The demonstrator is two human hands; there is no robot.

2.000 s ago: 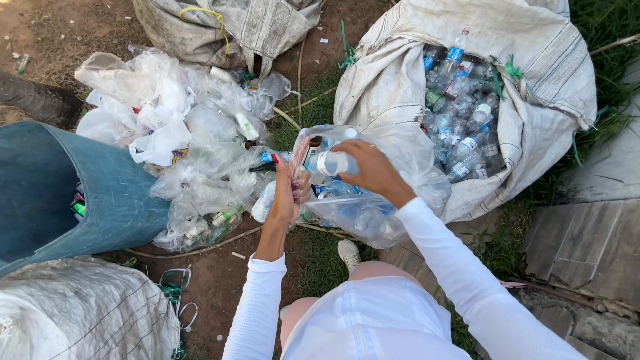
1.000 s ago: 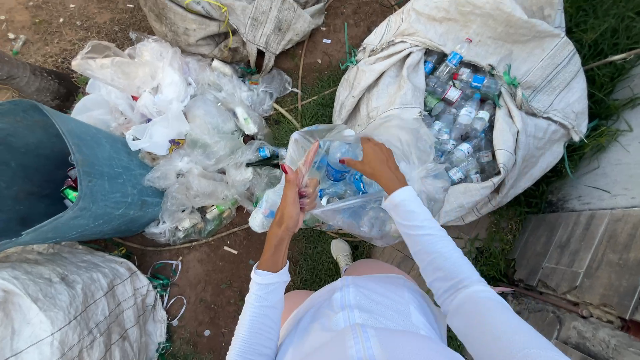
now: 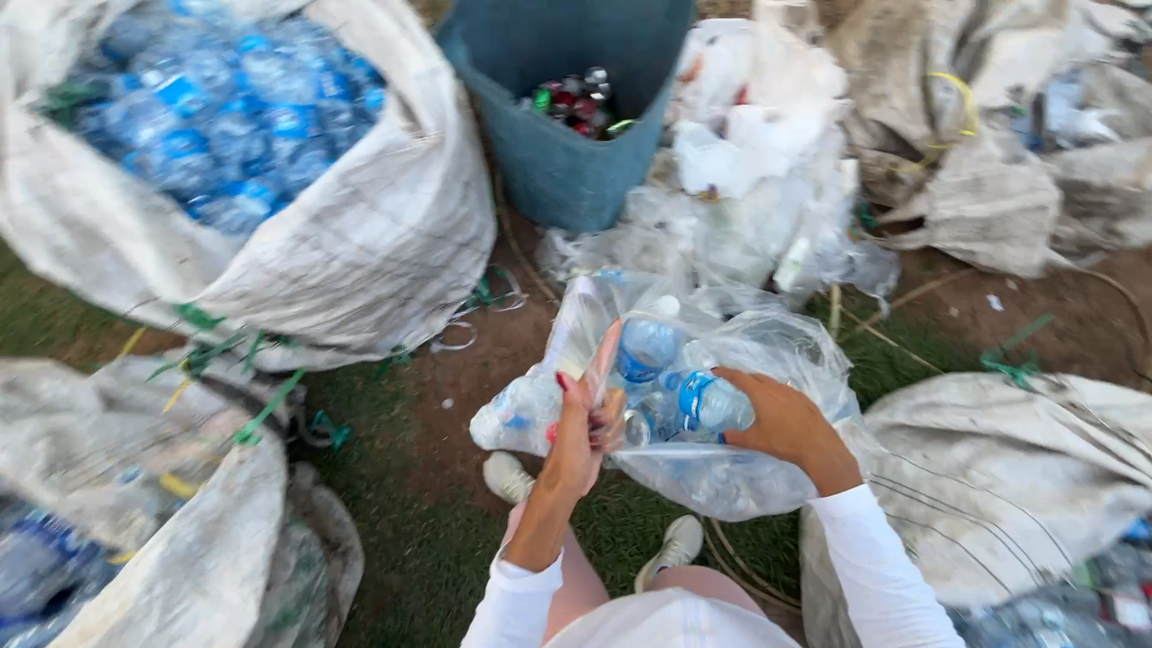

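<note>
My left hand (image 3: pixel 585 432) grips the gathered edge of a clear plastic bag (image 3: pixel 765 481), its thumb and a finger pointing up. The bag hangs open in front of me with several clear plastic bottles inside. At the bag's mouth, my right hand (image 3: pixel 787 427) is closed around a small clear plastic bottle with a blue label (image 3: pixel 715 400). Another bottle with a blue band (image 3: pixel 648 346) lies just behind it in the bag. Part of the bag with more bottles (image 3: pixel 522 409) bulges out left of my left hand.
A large white woven sack (image 3: pixel 387 225) of blue-labelled bottles stands at upper left. Beside it is a blue-green bin (image 3: pixel 576 171) with cans. Plastic bags (image 3: pixel 756 162) are heaped behind my hands. Other woven sacks stand at lower left (image 3: pixel 207 558), lower right (image 3: pixel 981 468) and upper right (image 3: pixel 990 198).
The view has swung left, bringing the sack of blue-labelled bottles into sight. My right hand, inside the bag's mouth one second ago, now shows a blue-labelled bottle in its grasp.
</note>
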